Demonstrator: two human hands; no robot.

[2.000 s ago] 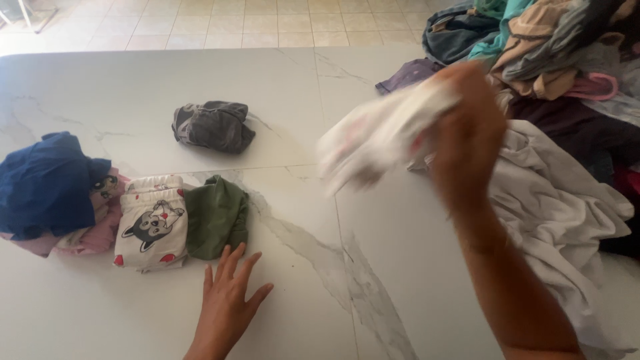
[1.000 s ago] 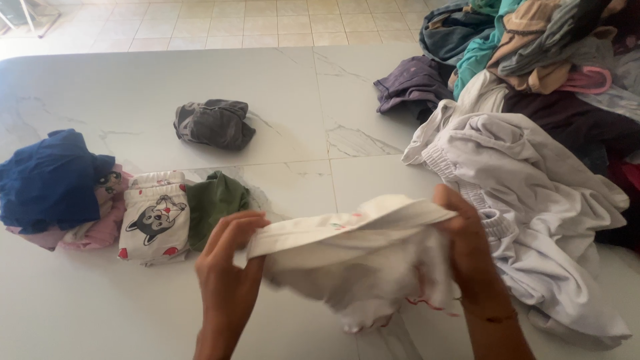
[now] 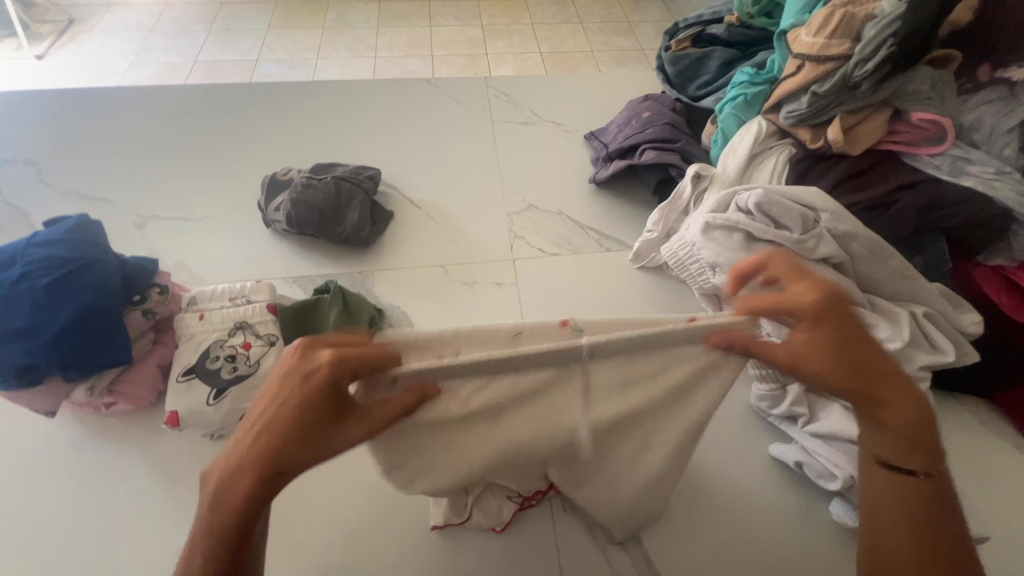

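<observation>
A white cloth garment point(image 3: 552, 400) with small printed flowers and red edging hangs stretched between my two hands, above the table. My left hand point(image 3: 320, 400) grips one end of its waistband. The other end is pinched between the thumb and fingers of my right hand point(image 3: 800, 320), slightly blurred. Beyond my left hand lie a folded green cloth point(image 3: 332, 308), partly hidden, and a folded white garment with a husky print point(image 3: 232, 352). Left of these, a blue cloth point(image 3: 60, 304) rests on pink garments point(image 3: 128, 384).
A bundled dark grey cloth point(image 3: 324, 204) lies farther back on the marble-patterned table point(image 3: 432, 120). At the right is a large heap of mixed clothes, with white garments point(image 3: 832, 264) nearest and a purple cloth point(image 3: 644, 140) at its left edge. Tiled floor point(image 3: 384, 40) shows beyond the table.
Two seconds ago my right hand alone held the white garment near the heap, and my left lay open by the green cloth. Now both hands hold it spread by the waistband.
</observation>
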